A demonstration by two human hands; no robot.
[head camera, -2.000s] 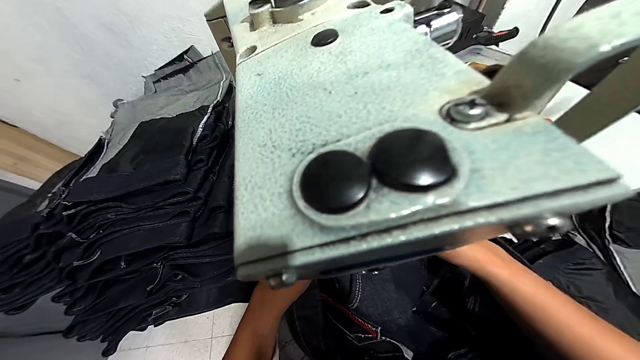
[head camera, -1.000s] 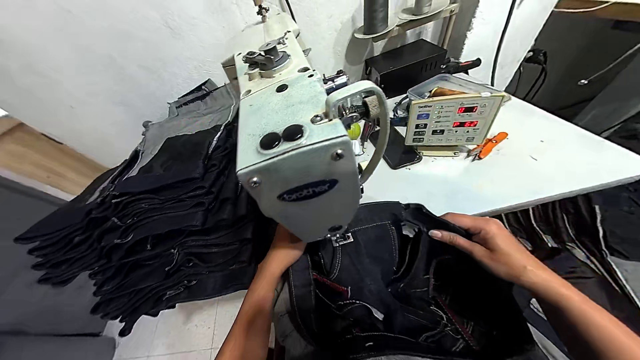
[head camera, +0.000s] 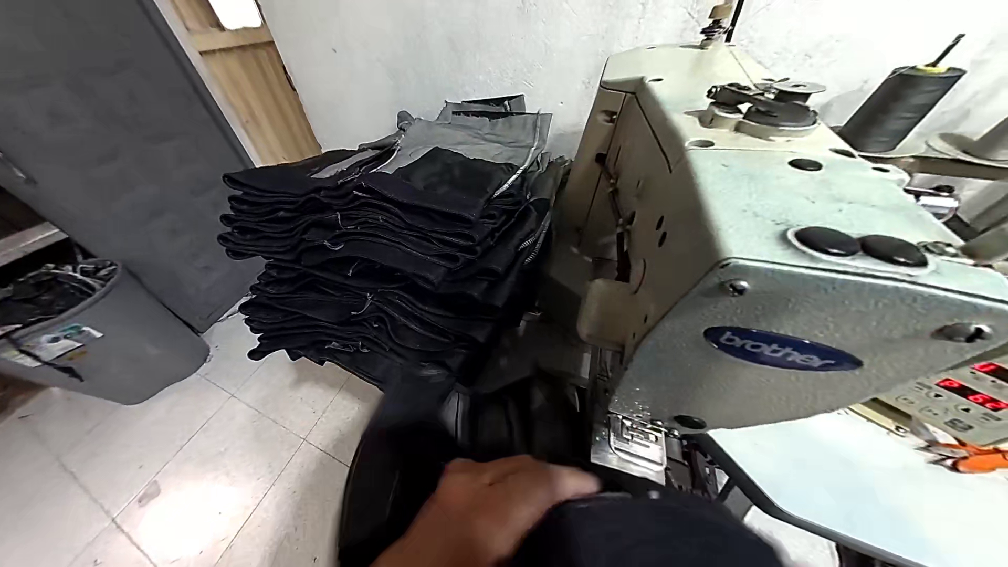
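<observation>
My left hand (head camera: 500, 504), blurred, grips a dark denim garment (head camera: 646, 528) in front of the Brother sewing machine (head camera: 787, 315). Its knuckles face up, just left of the metal presser and needle plate (head camera: 636, 445). Part of the garment stretches left of the hand toward the pile. My right hand is out of view. Beyond my left hand rises a tall stack of folded dark denim pieces (head camera: 378, 236), with a grey pocket lining on top.
A grey bin (head camera: 150, 346) of dark scraps stands on the tiled floor at left. The white machine table (head camera: 882, 480), a control panel (head camera: 961, 402) and orange-handled snips (head camera: 980, 459) are at right. A black thread cone (head camera: 902, 110) stands behind.
The view has swung left. My left hand has come out from beside the machine head and now shows on the garment. My right hand, on the garment a second ago, has left the view.
</observation>
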